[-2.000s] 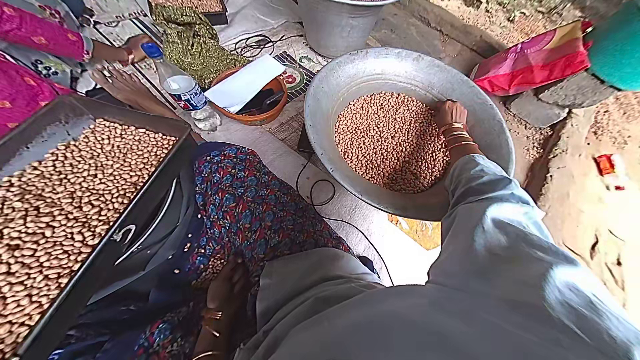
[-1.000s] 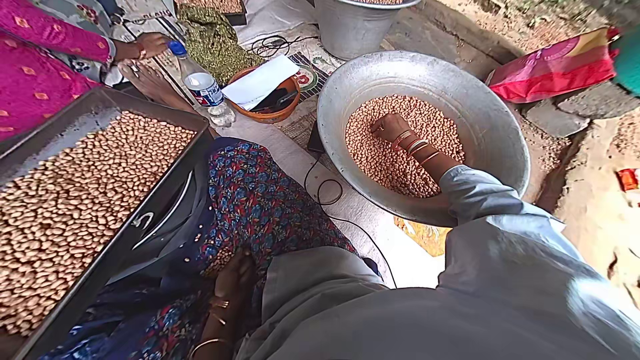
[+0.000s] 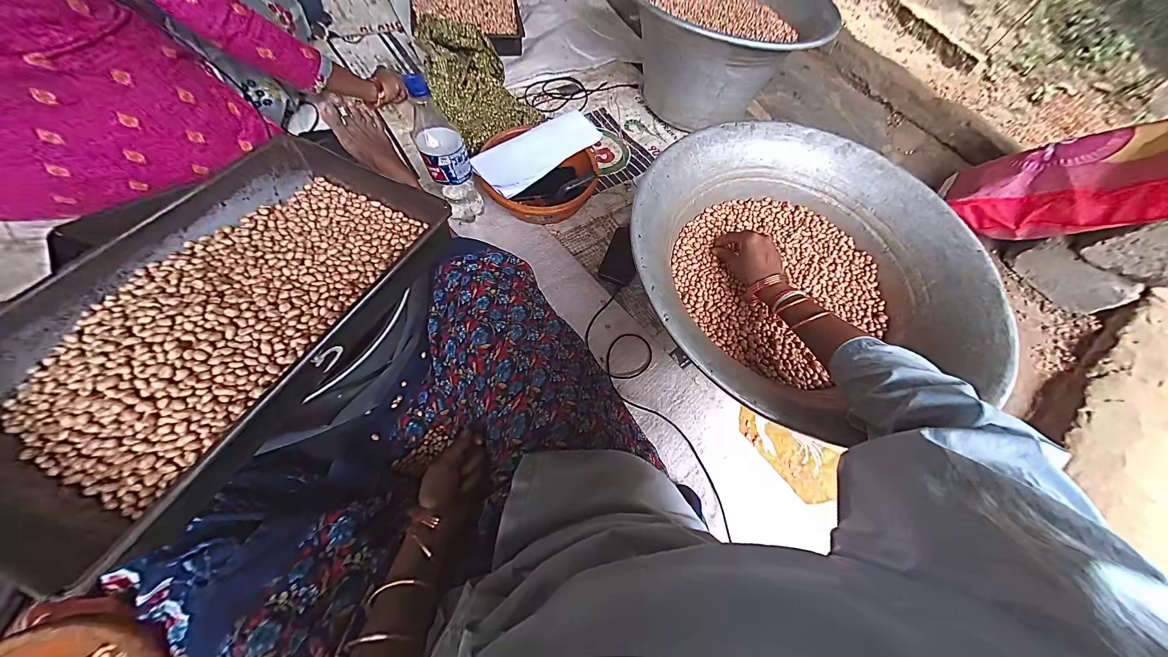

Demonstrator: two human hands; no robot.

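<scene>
My right hand (image 3: 750, 259), with bangles at the wrist, is pressed into the heap of shelled peanuts (image 3: 794, 301) in a wide metal basin (image 3: 949, 274); its fingertips are buried, so their grip is hidden. My left hand (image 3: 456, 470) rests low on the floral cloth (image 3: 511, 356) over my lap, beside a small pile of peanuts (image 3: 424, 447); whether it holds any is unclear. To the left, a dark metal tray (image 3: 310, 351) carries a broad layer of peanuts (image 3: 219, 319).
Beyond the tray sits a person in a pink garment (image 3: 119, 109). A plastic bottle (image 3: 444, 151) stands by an orange bowl (image 3: 543, 212) with white paper on it. Behind the basin is a metal bucket (image 3: 707, 78) of peanuts. A black cable (image 3: 675, 420) crosses the floor; a red bag (image 3: 1049, 187) lies right.
My right hand has moved from the basin's far right side to the left part of the peanut heap. My left hand remains on the lap cloth.
</scene>
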